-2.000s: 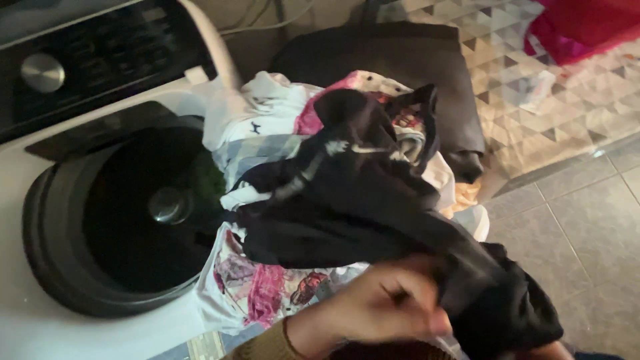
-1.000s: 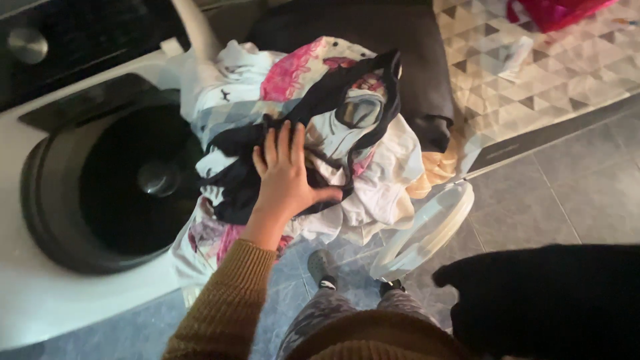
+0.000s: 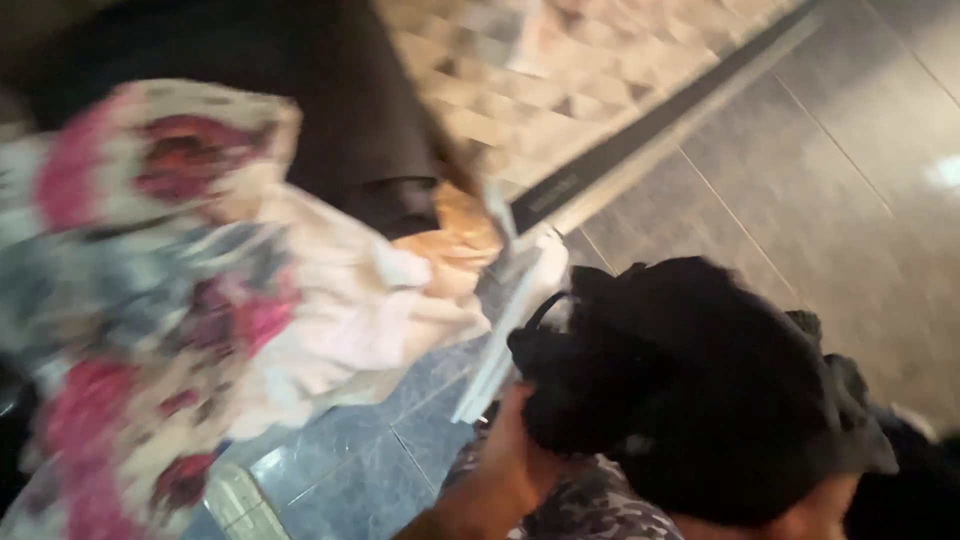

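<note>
A bundle of black cloth (image 3: pixel 675 375) is held in front of my lap. My left hand (image 3: pixel 517 450) grips its left edge, the fingers partly behind the cloth. Under its lower right part is my right hand (image 3: pixel 817 510), mostly hidden and blurred, with the cloth resting against it. To the left lies a heap of light garments (image 3: pixel 337 300), among them a floral cloth with pink and dark red print (image 3: pixel 187 157). An orange-tan cloth (image 3: pixel 457 232) pokes out at the heap's right end.
Behind the heap stands a dark, smooth-covered object (image 3: pixel 337 90). A surface with a triangle pattern (image 3: pixel 570 90) has a dark edge strip (image 3: pixel 637 135). A white plastic rim (image 3: pixel 517 322) stands between heap and black cloth. Grey floor tiles (image 3: pixel 750 195) lie at right.
The black garment that my left hand touched on the heap has left it, and black cloth is now between both hands. The left hand has moved right. The view has swung right, away from the washing machine.
</note>
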